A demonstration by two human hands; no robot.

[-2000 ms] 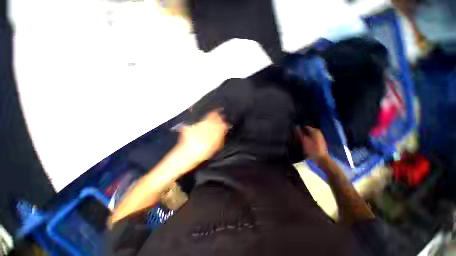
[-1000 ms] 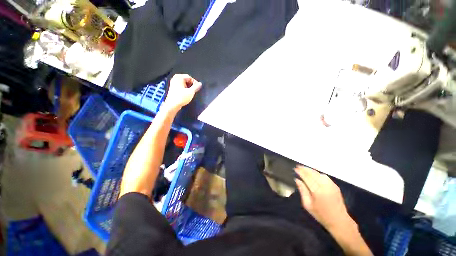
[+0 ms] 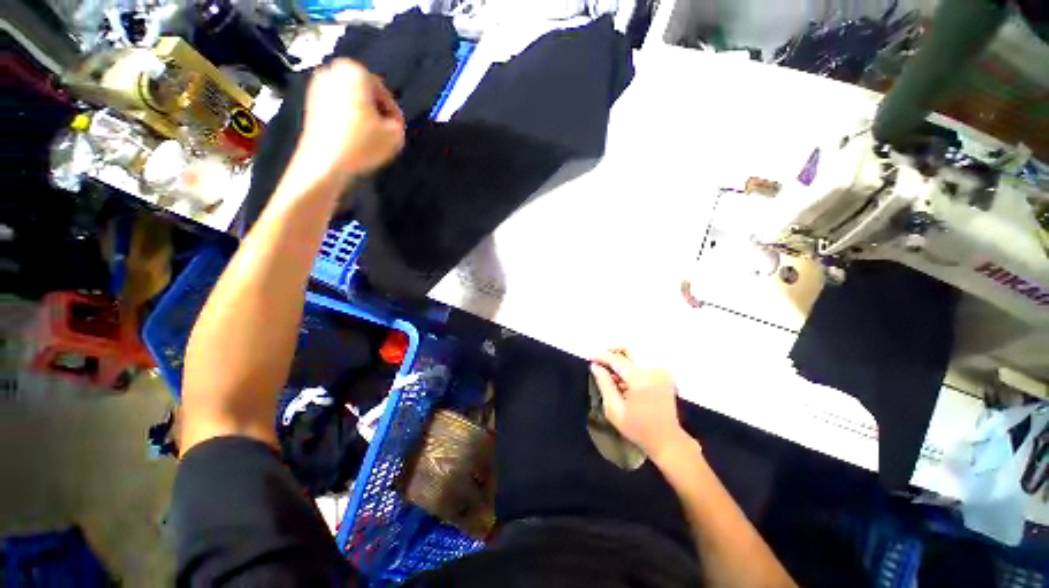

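Observation:
A long black cut panel (image 3: 523, 115) lies across the left part of the white table (image 3: 644, 230). Its near end hangs over the left corner of the table. My left hand (image 3: 354, 124) is raised at the upper left, its fingers curled on the black cloth; the exact grip is hidden. My right hand (image 3: 642, 404) is at the table's front edge, fingers loosely bent, no cloth seen in it. The cream-white sewing machine (image 3: 897, 207) with red lettering stands at the right. A second black panel (image 3: 880, 333) lies beneath its arm.
Blue crates (image 3: 385, 442) with dark and pale items stand below the table at left. A red-orange stool (image 3: 92, 333) is on the floor at far left. Pale crumpled cloth (image 3: 995, 471) and dark looped scissors handles (image 3: 1035, 465) are at the right edge.
My left hand has moved up and left, and the black cloth has shifted with it, baring more of the table. My right hand has moved left and up to the table's edge.

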